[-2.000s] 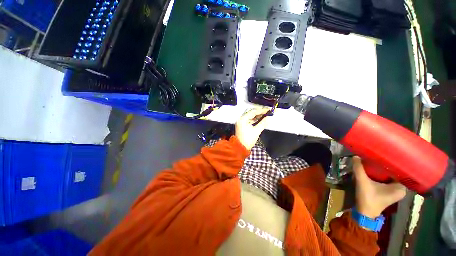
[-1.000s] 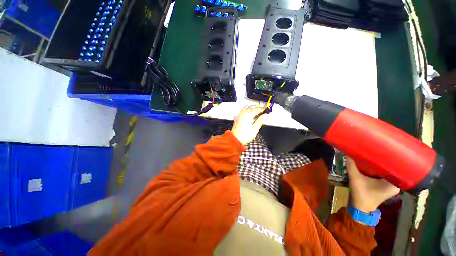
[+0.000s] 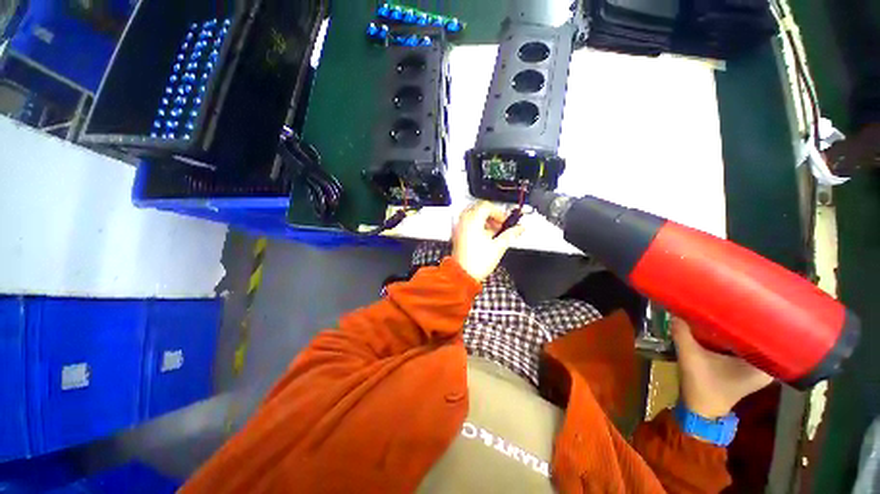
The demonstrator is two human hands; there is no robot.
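A grey-black power strip body point(image 3: 522, 92) lies on the white sheet, its open end towards me, with a circuit board point(image 3: 499, 170) and thin wires showing. My left hand point(image 3: 482, 237) pinches a dark cord end point(image 3: 509, 222) just below that opening, where red wires come out. My right hand point(image 3: 715, 368) holds a red heat gun point(image 3: 738, 290) by its grip, partly hidden under the body. Its metal nozzle points left, close to the wires. A second power strip body point(image 3: 408, 116) stands to the left, with its wires joined to a black cord.
A black bin point(image 3: 145, 145) with blue-topped components stands on a blue crate point(image 3: 227, 218) at the left. A coiled black cord point(image 3: 314, 180) lies beside it. Blue-topped strips point(image 3: 418, 17) lie at the back. Black flat plates point(image 3: 632, 27) are stacked at the back right.
The heat gun's nozzle has shifted slightly left since the oldest frame and stays near the wires. My left hand still holds the cord end. The view has shifted slightly.
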